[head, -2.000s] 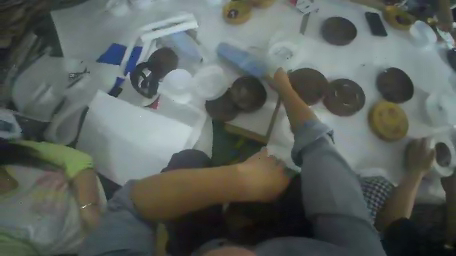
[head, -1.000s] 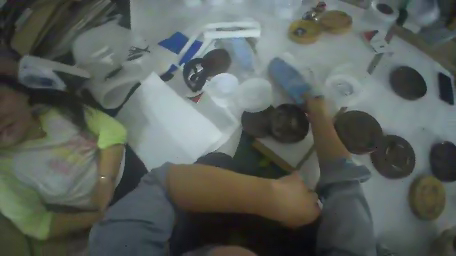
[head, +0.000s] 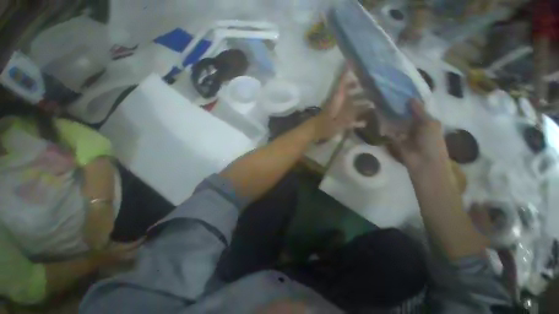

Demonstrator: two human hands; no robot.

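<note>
A pale blue oblong case [head: 377, 61] is held up above the table, tilted, its far end near the top edge of the view. My right hand [head: 418, 138] grips its near end from below and the right. My left hand [head: 344, 107] is beside the case's left side with its fingers spread; it appears empty. Both hands are bare and blurred. Below them a small white round tub with a dark centre [head: 366, 164] stands on a white board. Dark brown discs [head: 461, 146] lie on the table, partly hidden by my hands and the case.
A large white sheet [head: 174, 138] lies at the left table edge. Beyond it are white tubs [head: 243, 91], a black ring [head: 205, 78], blue pieces [head: 173, 40] and a white frame [head: 245, 26]. A person in a yellow-green sleeved shirt [head: 46, 165] sits at the left. A green surface [head: 325, 214] is below.
My right hand has lifted the blue case from the table towards me. My left hand has moved from near my lap up beside the case and spread its fingers. The camera view has shifted.
</note>
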